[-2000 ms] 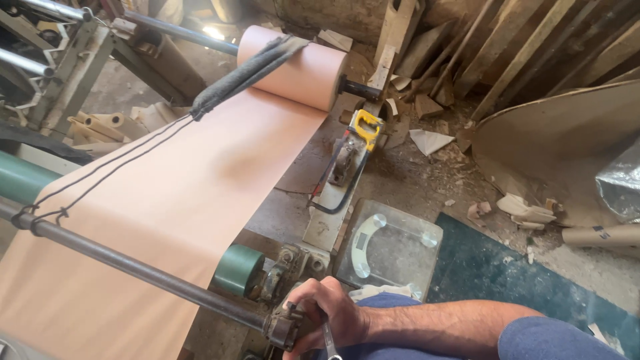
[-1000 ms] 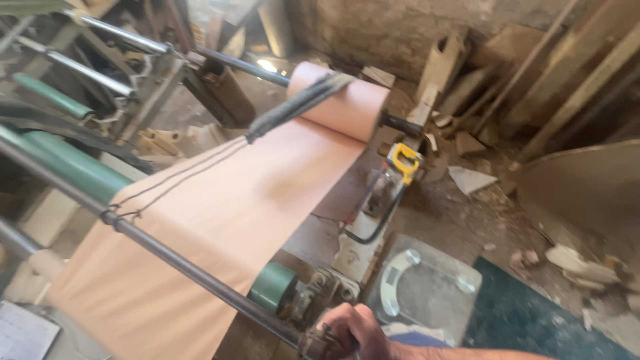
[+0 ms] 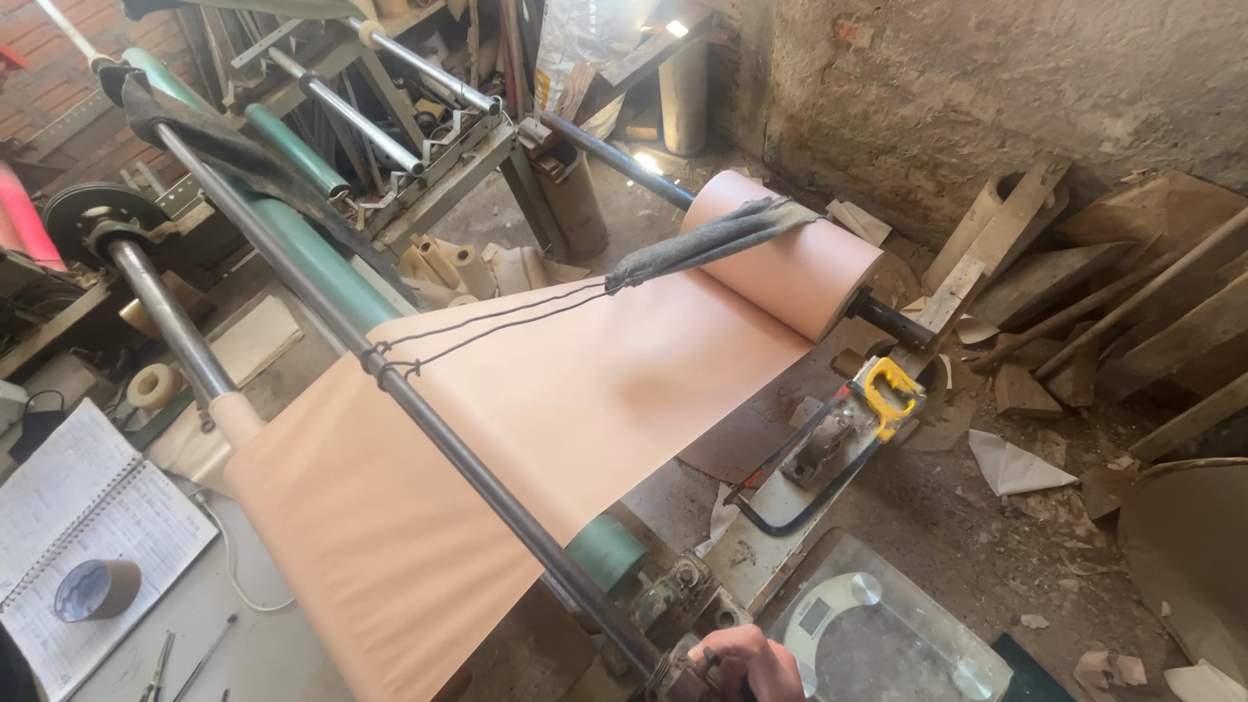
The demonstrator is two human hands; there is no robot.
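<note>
At the lower edge, my right hand (image 3: 749,663), partly cut off, has its fingers bent around the metal fitting (image 3: 682,675) at the near end of a long steel bar (image 3: 458,458). My left hand is out of view. Pinkish-tan paper (image 3: 546,390) runs from a large paper roll (image 3: 785,258) at the back, beneath this bar, to a narrower roll at the lower left. Two cords (image 3: 497,317) tied to the bar hold a dark cloth strip (image 3: 702,244) that lies over the roll. A green roller (image 3: 606,554) shows below the paper, near my hand.
A yellow-handled hacksaw (image 3: 889,398) lies on the machine's side frame. The glass scale (image 3: 882,634) is right of my hand. An open spiral notebook (image 3: 93,546) with handwriting carries a small cardboard tube (image 3: 97,590). Wood boards (image 3: 1150,322) and scraps cover the right side.
The view has swung left and up, bringing in the notebook and workbench. My right hand stays at the bar's end; the metal tool seen in it two seconds ago is no longer plainly visible.
</note>
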